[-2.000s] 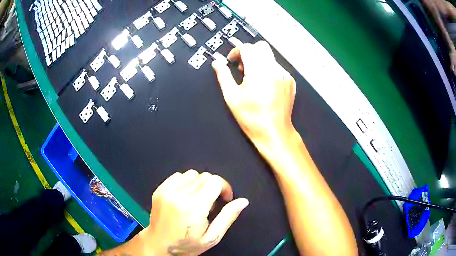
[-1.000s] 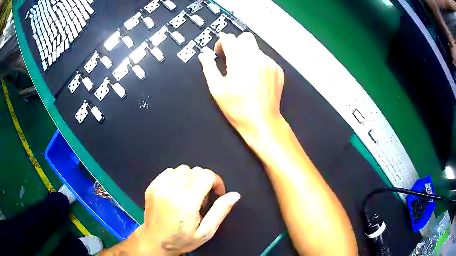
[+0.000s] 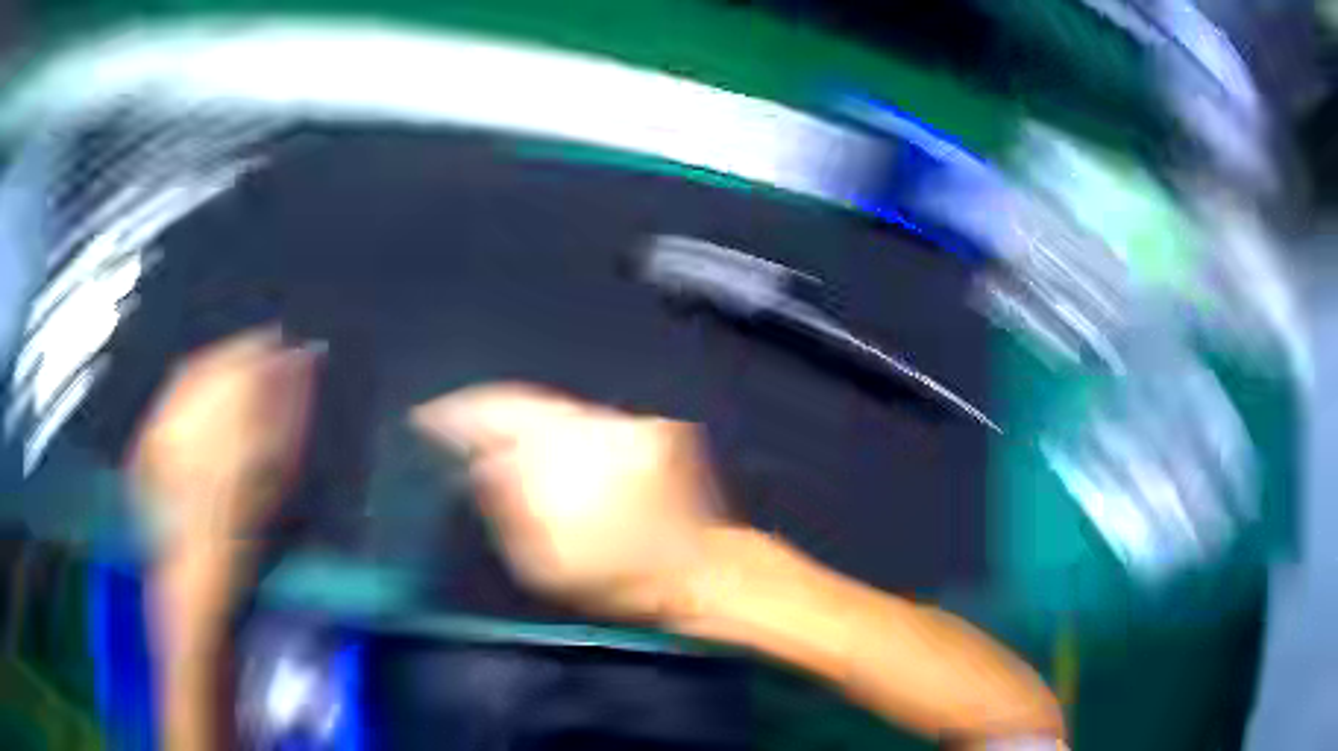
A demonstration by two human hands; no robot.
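Note:
The whole view is strongly blurred. My left hand (image 3: pixel 228 426) is at the left over the black mat, fingertips upward; a small pale spot shows at its tips, too blurred to identify. My right hand (image 3: pixel 594 492) is near the middle, its fingers pointing left towards my left hand, with a gap between the hands. Whether either holds anything cannot be told. The electric screwdriver (image 3: pixel 778 301) lies on the mat above and right of my right hand, its thin bright tip towards the lower right. Streaked silver-white metal parts (image 3: pixel 88 330) lie at the far left.
A pale rail (image 3: pixel 484 85) curves along the far edge of the black mat (image 3: pixel 484 250). A blurred blue tray (image 3: pixel 932 184) is at the far right. A clear bag with green (image 3: pixel 1123 220) and another clear bag (image 3: pixel 1159 462) lie at the right. Blue bin edges show at the lower left.
The view has swung to the right, bringing the screwdriver and bags towards the middle. My right hand has left the rows of units and is now nearer my left hand. The picture has become blurred.

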